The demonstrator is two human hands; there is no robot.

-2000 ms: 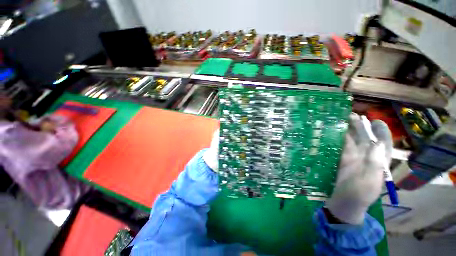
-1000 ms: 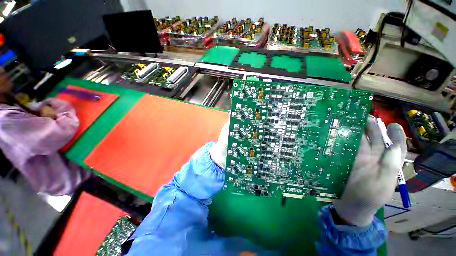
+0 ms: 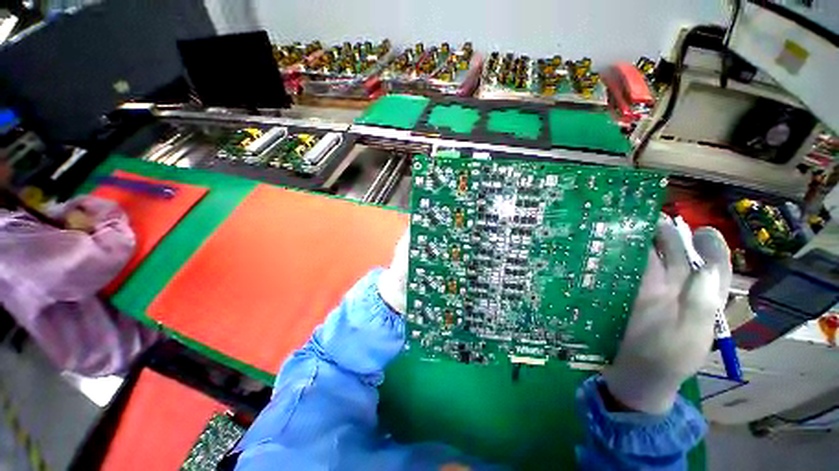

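A green assembled circuit board [image 3: 538, 262] is held up in front of me, its face with rows of small parts towards me. My left hand [image 3: 396, 276], in a white glove, holds the board's left edge and is mostly hidden behind it. My right hand [image 3: 664, 317], also gloved in white, holds the board's right edge. A marker pen [image 3: 725, 348] with a white barrel and blue end is also in my right hand, its blue end pointing down.
An orange-red mat [image 3: 285, 276] lies on the green bench mat [image 3: 189, 267]. A person in pink sleeves [image 3: 69, 276] is at left. Behind are a conveyor with boards in a black carrier [image 3: 241, 170], green pads [image 3: 584, 130] and a red-edged row of boards. Another board [image 3: 213, 443] is at lower left.
The board and both hands shifted right, then slightly back left in the picture, along with small shifts of the whole view. The grip looks the same.
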